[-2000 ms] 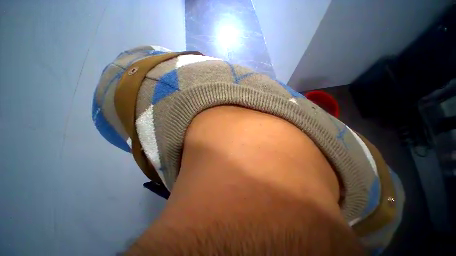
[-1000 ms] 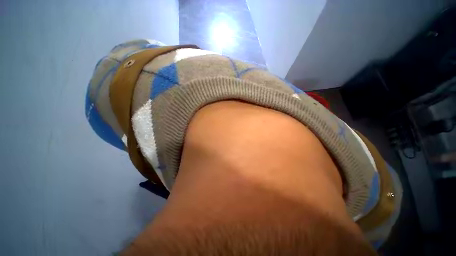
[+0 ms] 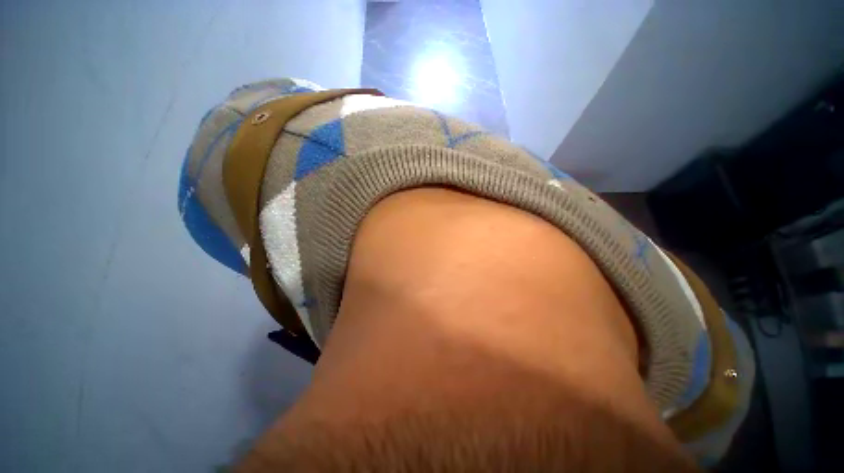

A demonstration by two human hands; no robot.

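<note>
Neither of my hands is in the picture. My argyle knit sweater [image 3: 407,125] fills the middle, grey-beige with blue and white diamonds and a ribbed neck. Brown straps [image 3: 242,175] with shiny rivets lie over both shoulders. My bare neck and some hair cover the lower middle. Whatever lies below my chest is hidden by my body.
A smooth pale blue-white surface [image 3: 93,203] fills the left. A grey marbled floor strip [image 3: 389,46] with a bright glare is at the top. A pale panel [image 3: 629,111] stands at the upper right. Dark furniture or shelving [image 3: 703,194] and thin cables [image 3: 770,319] are at the right.
The view has shifted slightly, so floor strip and panel edge sit farther right. The red bucket, seen before beside my shoulder, no longer shows. No hand has come into view.
</note>
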